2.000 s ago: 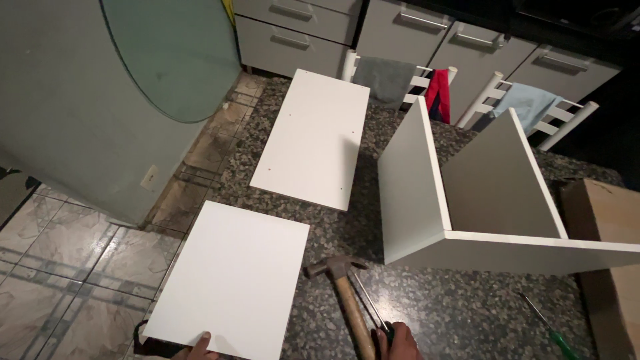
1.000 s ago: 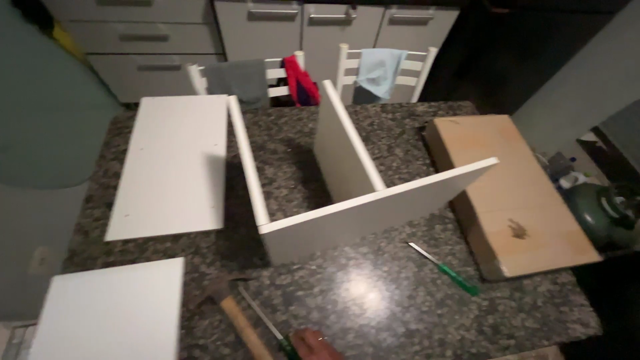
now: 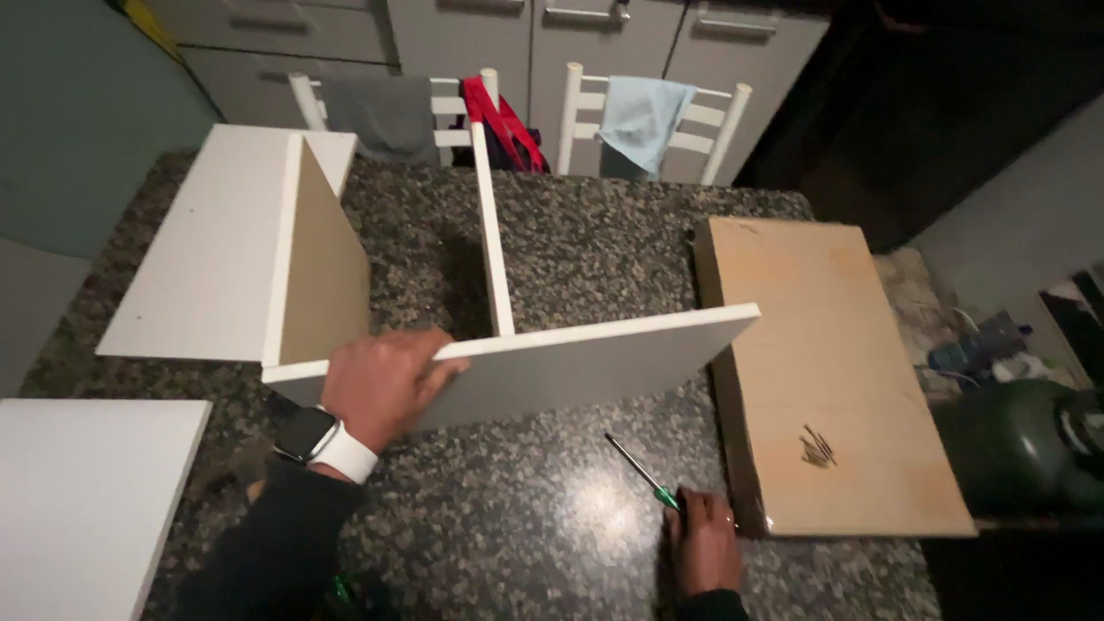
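A partly joined white panel frame (image 3: 595, 362) stands on the speckled stone tabletop (image 3: 569, 233), with two upright boards meeting one long board. My left hand (image 3: 388, 384), with a watch on the wrist, grips the long board's top edge near its left corner. At the lower right, my right hand (image 3: 707, 539) is on the green handle of a screwdriver (image 3: 642, 474), whose shaft points up and left. Beneath my left forearm another green handle (image 3: 343, 590) shows in part. Screws (image 3: 817, 448) lie in a small pile on the cardboard box.
A flat cardboard box (image 3: 819, 345) lies on the right side. One loose white panel (image 3: 198, 259) is behind the frame at left, another (image 3: 78, 500) at the lower left. Two white chairs (image 3: 569, 121) stand at the far edge. A green gas cylinder (image 3: 1005, 448) is beyond the box.
My left hand has come onto the frame's long board. My right hand has moved from beside the hammer to the screwdriver near the box. The frame has shifted left, over part of a loose panel.
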